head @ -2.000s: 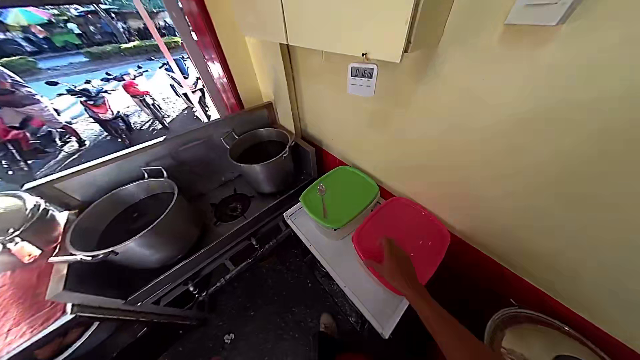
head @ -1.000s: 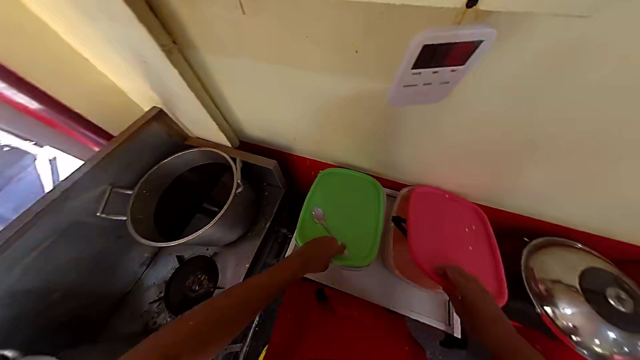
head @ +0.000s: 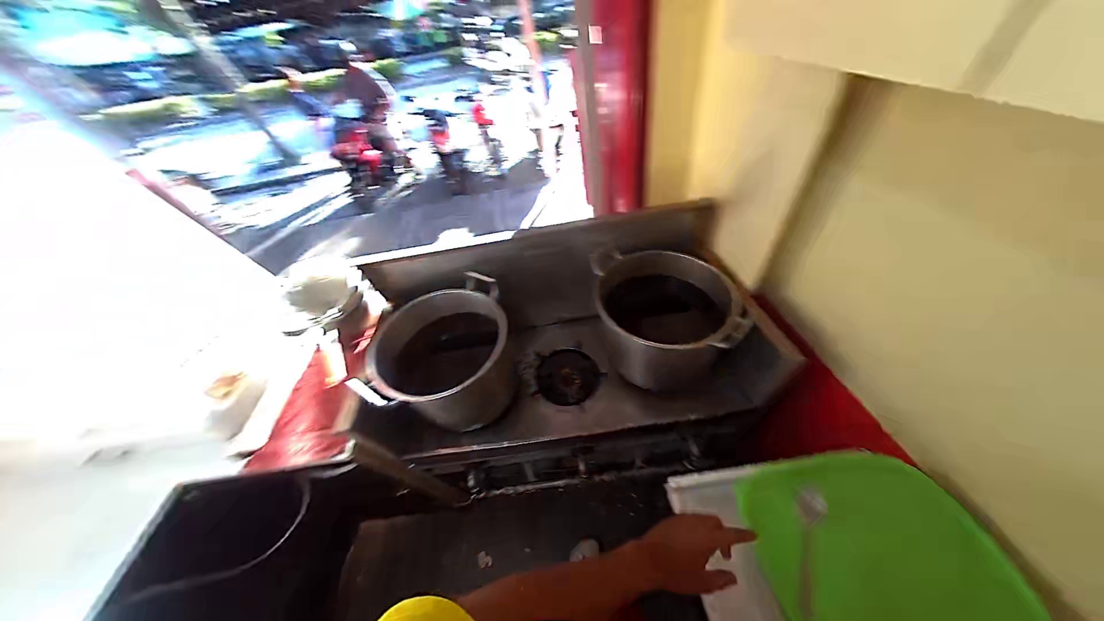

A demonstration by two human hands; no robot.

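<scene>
My left hand (head: 690,554) reaches in from the bottom, fingers apart and holding nothing, beside the green plastic lid (head: 880,543). A blurred metal spoon (head: 809,526) lies on that lid, which rests over a white surface (head: 711,492). My right hand is out of view, and so is the pink lid. Beyond the hand, two large metal pots with dark contents stand on the stove, the left pot (head: 444,362) and the right pot (head: 668,323), with a bare burner (head: 567,377) between them.
A raised metal splashguard (head: 543,276) backs the stove. To the right is a yellow wall (head: 975,285) with a red band along its base. Stacked pale dishes (head: 319,293) stand left of the pots. A yellow round thing (head: 425,610) shows at the bottom edge. Motorcycles and people are outside.
The view has swung left toward the stove and street. My left hand, at the green lid's near edge one second ago, is now off its left side. My right hand and the pink lid have left view.
</scene>
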